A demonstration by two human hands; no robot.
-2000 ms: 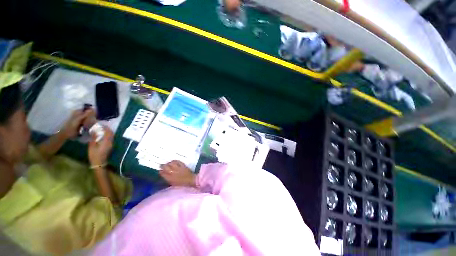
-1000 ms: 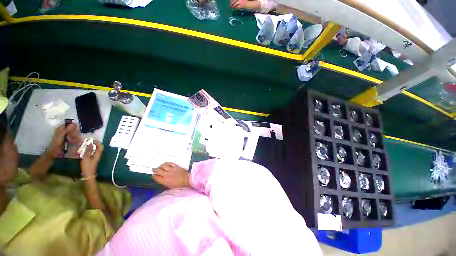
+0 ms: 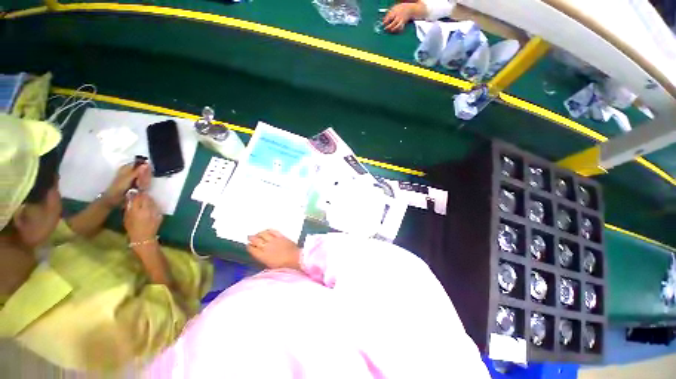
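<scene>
My right hand (image 3: 274,249) rests, fingers loosely bent, at the lower edge of a stack of white sheets (image 3: 259,211); it grips nothing that I can see. The top sheet has a blue printed panel (image 3: 278,155). A white and grey printed sleeve or leaflet (image 3: 339,163) and white cards (image 3: 352,207) lie beside the stack. My pink sleeve covers the lower middle of the view. My left hand is not in view.
A seated person in yellow (image 3: 111,311) handles a small black item (image 3: 141,161) at left. Around are a phone (image 3: 165,147), white multi-port block (image 3: 216,179), bottles (image 3: 215,133), a pocketed black tray (image 3: 552,252) at right and a yellow-edged belt (image 3: 244,81) beyond.
The view has shifted, so the bench items sit further right than one second ago. My hand stays on the sheets. The coworker's hands are closer together.
</scene>
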